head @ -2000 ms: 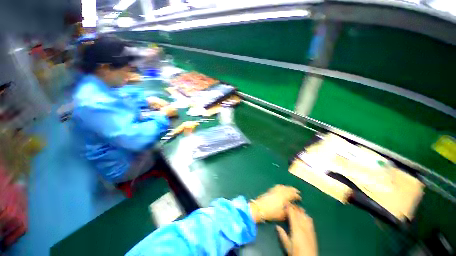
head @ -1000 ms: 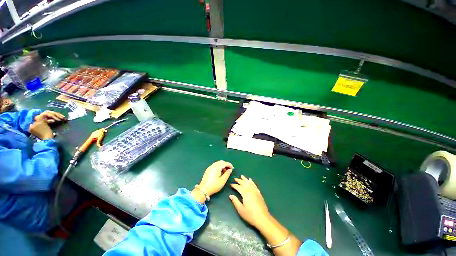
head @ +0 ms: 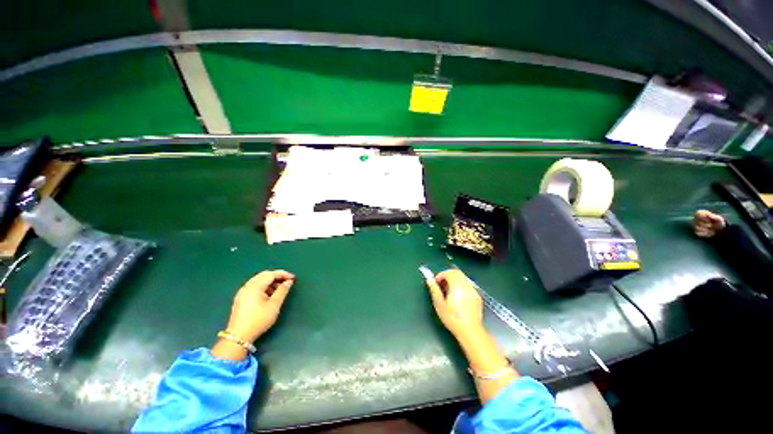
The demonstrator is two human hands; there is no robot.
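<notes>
My left hand [head: 258,307] is above the green bench [head: 356,318] at left of centre, fingers loosely curled, with a small gap at the thumb and nothing seen in it. My right hand [head: 458,303] is lowered at the bench right of centre, its thumb and fingers closed on the tweezers [head: 425,272]. Only their pale end shows past the fingertips; the hand hides the rest. A clear plastic strip [head: 506,316] lies beside my right hand, its crumpled end near the front edge. The black parts box [head: 477,230] with gold-coloured pieces stands just behind my right hand.
Sheets [head: 347,180] lie on a black tray at the back. A tape dispenser [head: 576,246] with a tape roll [head: 585,184] stands right. A bagged tray [head: 72,288] and bottle [head: 52,222] are left. Another person's hand [head: 709,224] is far right. A yellow tag [head: 429,97] hangs from the rail.
The view has turned right; the neighbour at left is out of it. My hands have moved apart. My right hand has moved to the tweezers, which lay alone on the bench before, and closed on them.
</notes>
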